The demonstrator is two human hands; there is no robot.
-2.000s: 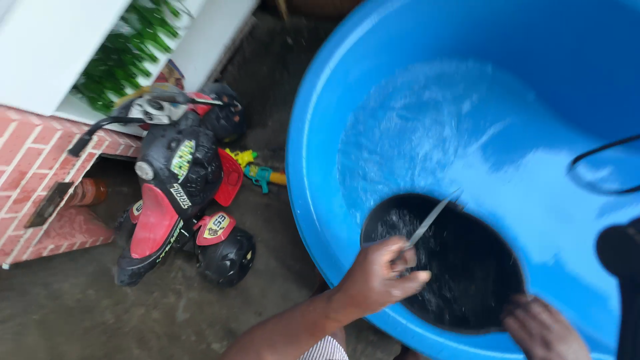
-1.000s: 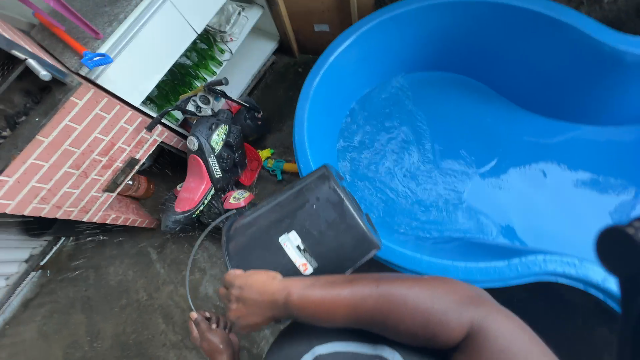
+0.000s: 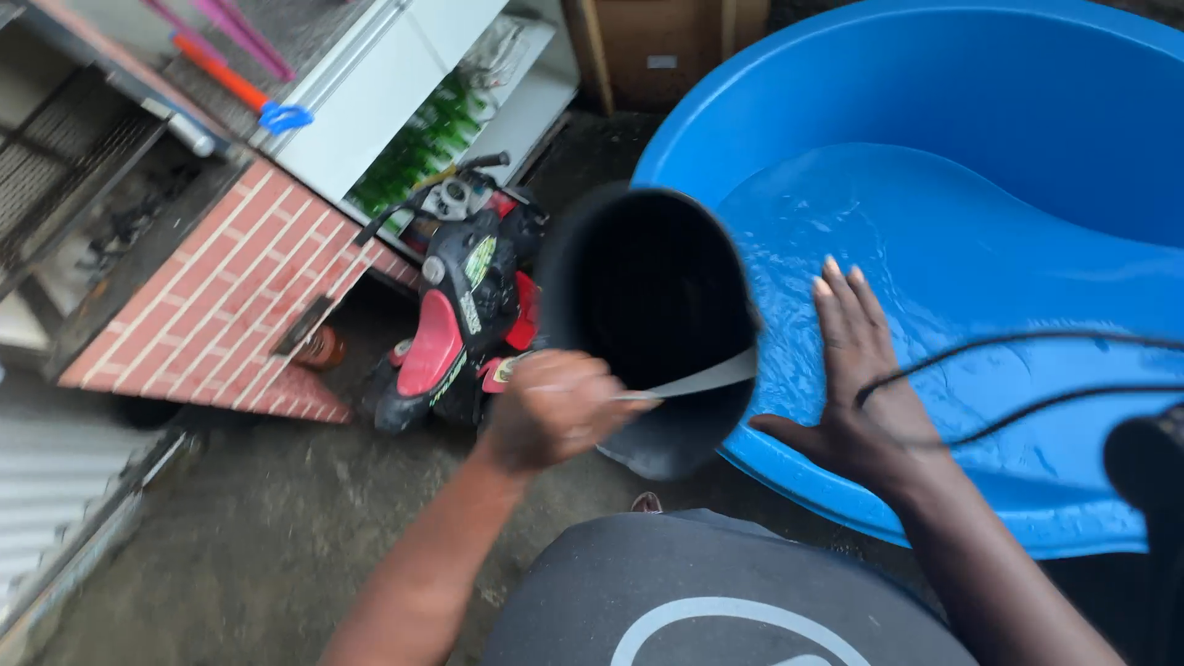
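A black plastic bucket hangs tilted, its dark open mouth facing me, beside the blue plastic pool. My left hand is closed on the bucket's handle, in front of the bucket's lower left side; the hand is slightly blurred. My right hand is held over the near part of the pool, fingers extended and holding nothing. Shallow rippling water lies in the pool. Whether anything is inside the bucket cannot be made out.
A child's black and red ride-on motorbike stands on the wet concrete floor to the left. Behind it are green bottles in a white cabinet and a brick-patterned counter. A black cord crosses the right side.
The bucket, on its side with its base toward the pool a second ago, now hangs with its mouth toward me. My right hand has moved out over the pool.
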